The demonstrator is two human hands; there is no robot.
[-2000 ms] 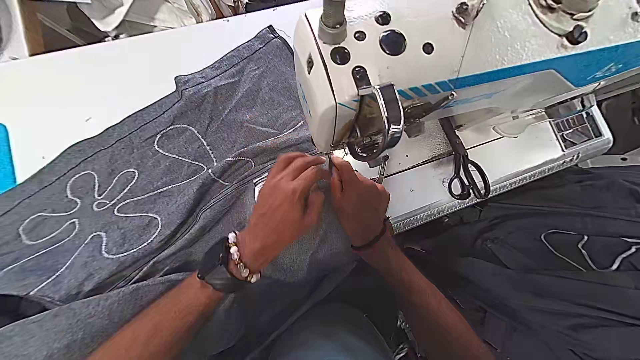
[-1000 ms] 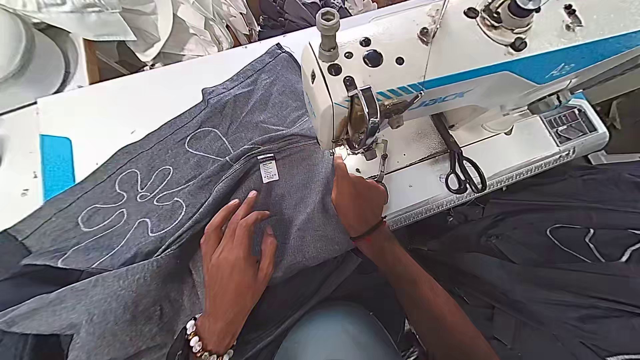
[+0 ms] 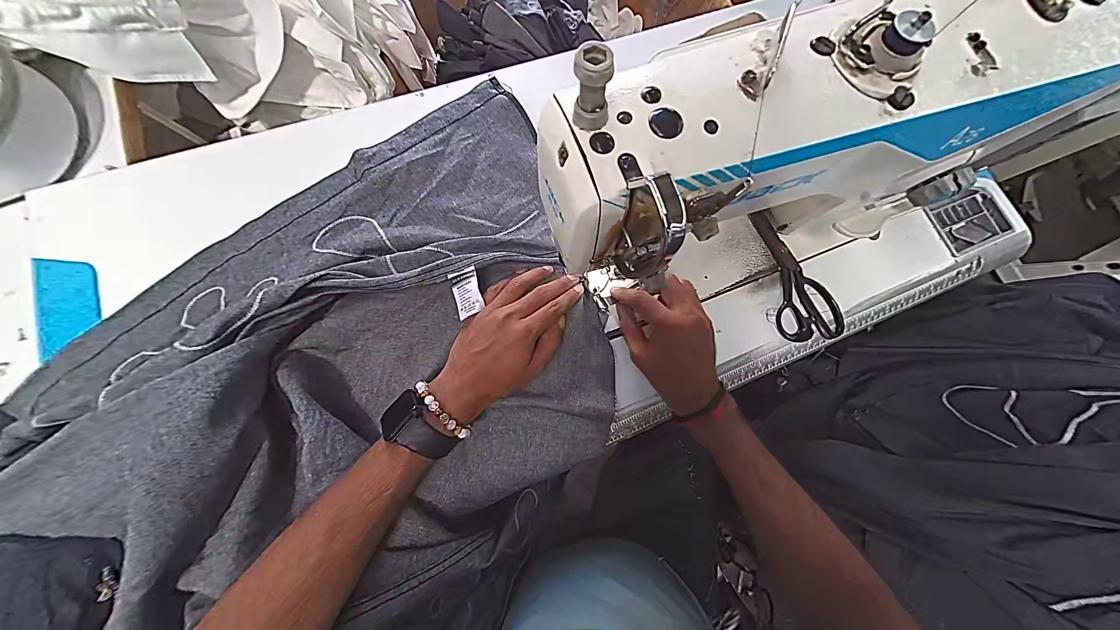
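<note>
A grey denim garment [image 3: 350, 394] with white curving stitched lines lies across the sewing table, its edge running to the needle area of a white and blue Jack sewing machine [image 3: 569, 175]. My left hand [image 3: 507, 341] rests flat on the garment, fingertips just left of the presser foot [image 3: 602, 284]. A white care label [image 3: 466, 293] shows beside its fingers. My right hand [image 3: 669, 341] is at the right of the presser foot, fingers bent and close together; whether they pinch the fabric edge is hidden.
Black-handled scissors [image 3: 805, 302] lie on the machine bed, right of my right hand. A dark garment with white lines [image 3: 962, 437] hangs at the right. White fabric pieces [image 3: 297, 52] are heaped behind the white table [image 3: 175, 184]. A blue patch [image 3: 66, 306] is at the far left.
My left hand has moved from lower on the garment up to the fabric beside the presser foot. My right hand has stayed near the foot. The garment at the left has become more folded.
</note>
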